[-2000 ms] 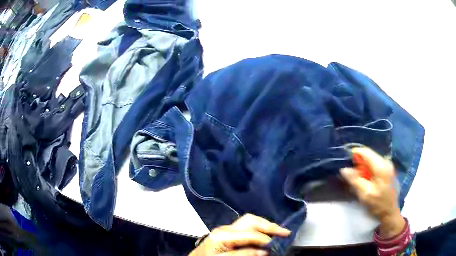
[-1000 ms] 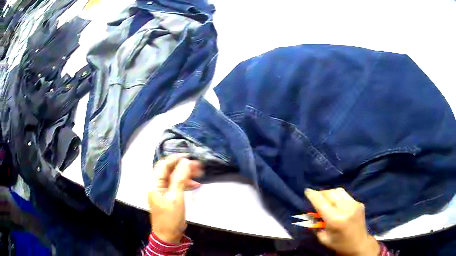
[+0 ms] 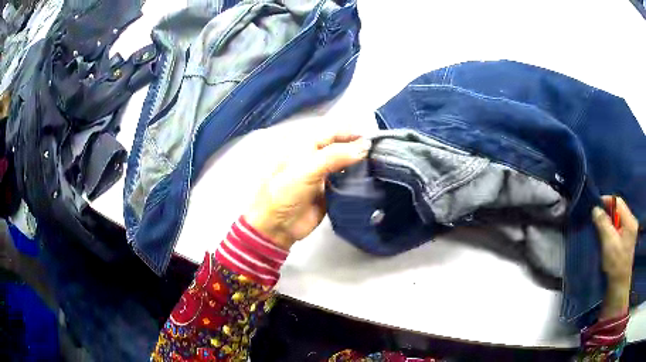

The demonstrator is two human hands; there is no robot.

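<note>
A dark blue denim jacket [image 3: 510,106] lies bunched on the right side of the table, with its pale grey inside showing in the middle. My left hand [image 3: 304,187] grips a doubled denim part with a metal button, which looks like a cuff [image 3: 354,212], at the jacket's left end. My right hand [image 3: 618,237] is at the jacket's right part, on a dark denim edge. It holds the orange-red thread snips [image 3: 615,212]; their blades are hidden.
Another denim jacket [image 3: 262,92], blue with grey inside, lies at the upper left. Black garments with metal dots [image 3: 78,134] are heaped at the far left. The white table [image 3: 340,283] has a curved front edge.
My left hand has closed on the button end and lifted it. My right hand has moved right and up with the snips. The jacket has been turned, showing more grey inside.
</note>
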